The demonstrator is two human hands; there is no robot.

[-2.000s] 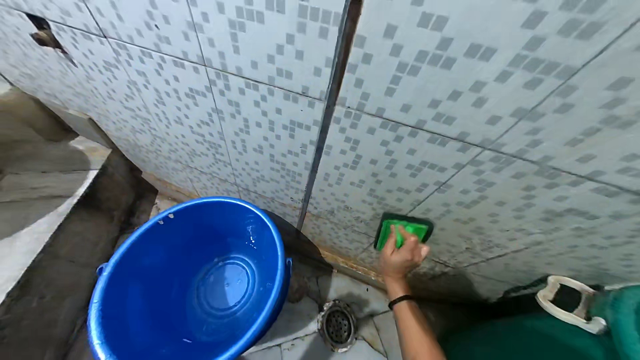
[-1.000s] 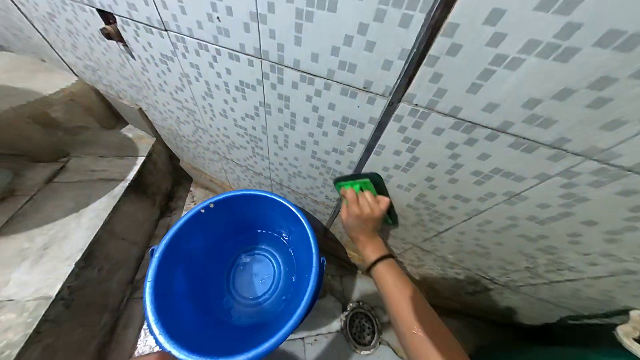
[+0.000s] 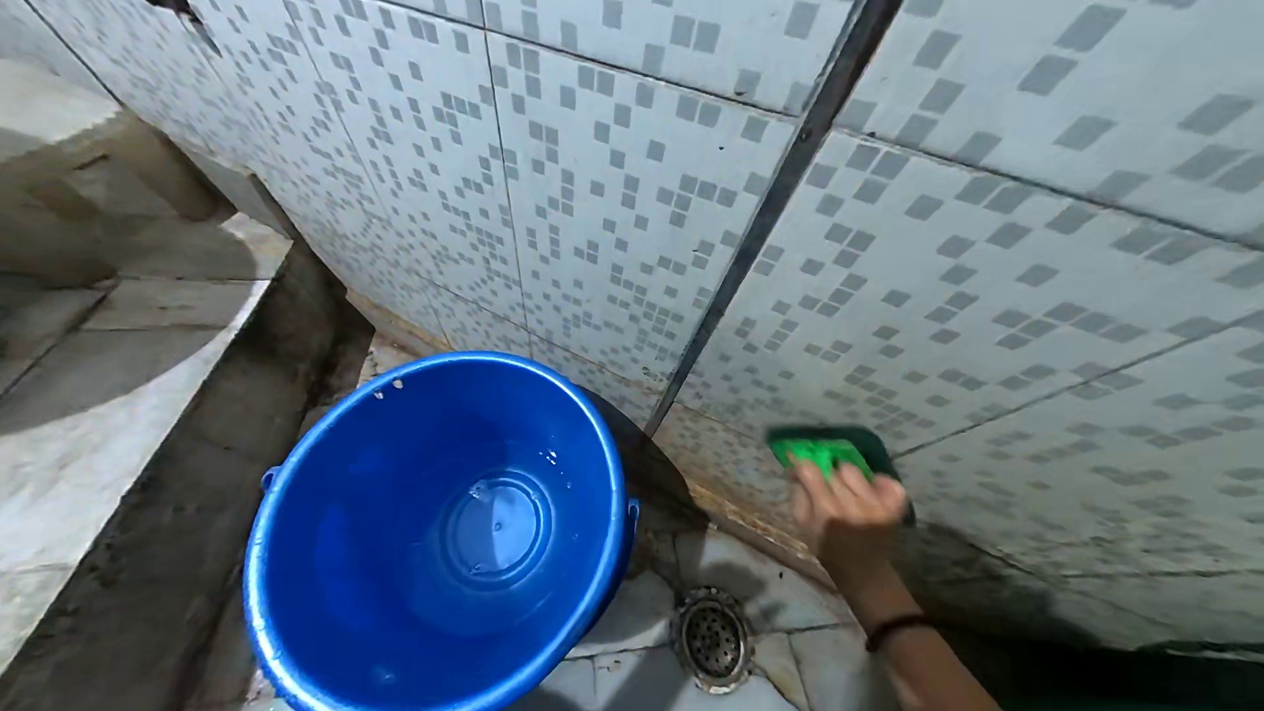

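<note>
My right hand [image 3: 851,504] grips a green scrubbing brush [image 3: 828,452], whose dark underside lies against the lower part of the tiled wall [image 3: 602,197]. A dark band circles the wrist. The motion blurs the fingers and brush a little. To the left of the hand stands a large blue plastic bucket [image 3: 341,523], with a little water visible at its bottom. My left hand is out of view.
A round metal floor drain [image 3: 713,640] sits between the bucket and my right arm. A dark vertical strip [image 3: 760,222] divides the wall. Stepped concrete ledges [image 3: 148,326] rise at the left. Dark shadow covers the lower right corner.
Since one second ago, my right hand has moved the brush down and right along the wall, away from the dark strip.
</note>
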